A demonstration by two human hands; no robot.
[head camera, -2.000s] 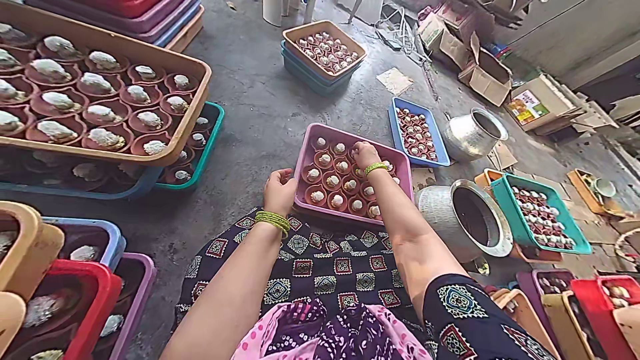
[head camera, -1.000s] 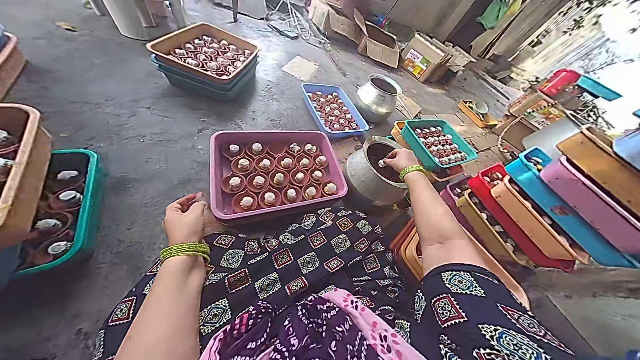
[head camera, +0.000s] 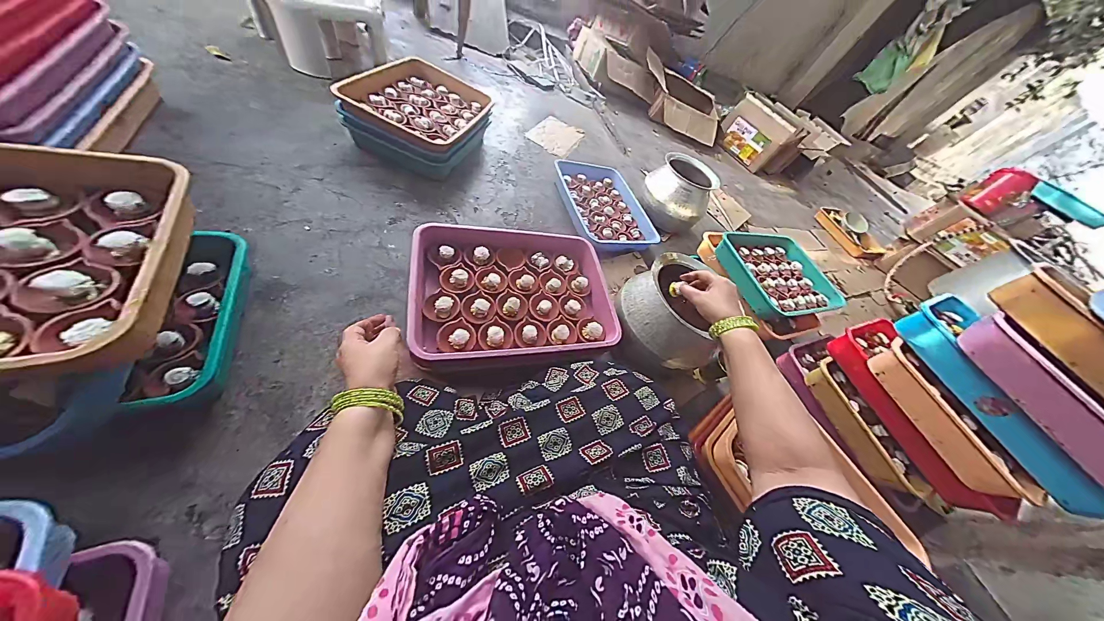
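In front of my lap is a pink plastic tray (head camera: 513, 349) filled with rows of small clay cups (head camera: 511, 307), most bearing a whitish lump; one cup in the far row shows no lump. Left of the tray, my left hand (head camera: 369, 352) is loosely curled just off its edge, and whether it holds something is hidden. My right hand (head camera: 709, 296) is over the mouth of a metal pot (head camera: 649, 321), fingertips pinching a small yellowish-white piece (head camera: 675, 289). The pot's dark inside hides its contents.
A blue tray (head camera: 565, 194), a teal tray (head camera: 832, 297) and a second metal pot (head camera: 677, 194) stand beyond. Stacked trays (head camera: 414, 153) sit farther back. Large trays of cups (head camera: 181, 259) crowd the left, colourful trays (head camera: 940, 423) the right. Cardboard boxes (head camera: 686, 112) lie at the back.
My right hand has moved from the pink tray to the metal pot on the right, and a small piece now shows in its fingertips. My left hand has come away from the tray's edge.
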